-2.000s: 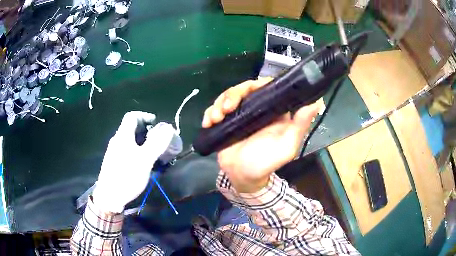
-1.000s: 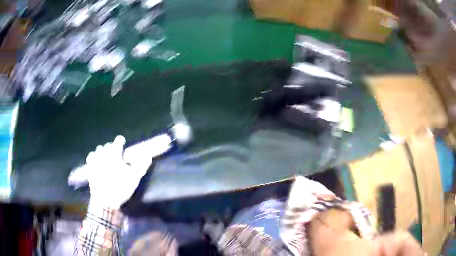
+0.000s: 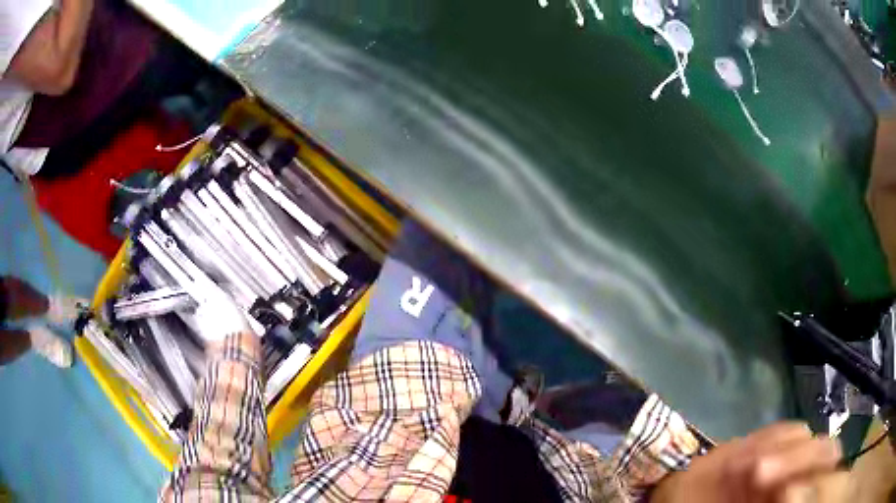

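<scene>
My gloved left hand (image 3: 218, 316) is blurred inside a yellow-edged bin (image 3: 131, 398), among long white-silver bars (image 3: 234, 234) with black end pieces. One bar lies crosswise at its fingers; whether the hand grips it cannot be told. My bare right hand (image 3: 756, 464) is at the bottom right, fingers curled and partly cut off by the frame edge; I see no object in it, but its inner side is hidden. The black electric screwdriver (image 3: 847, 362) is at the right edge, apart from my right hand.
The green bench (image 3: 550, 211) runs diagonally beside the bin. Several round wired discs (image 3: 678, 36) lie at its top right. Part of the screw feeder (image 3: 835, 393) shows below the screwdriver. Another person's arm (image 3: 49, 49) is at the upper left, and feet (image 3: 49, 344) at the left edge.
The view has swung left and down to the bin. My left hand has moved from the bench with its bar into the bin. My right hand has left the screwdriver.
</scene>
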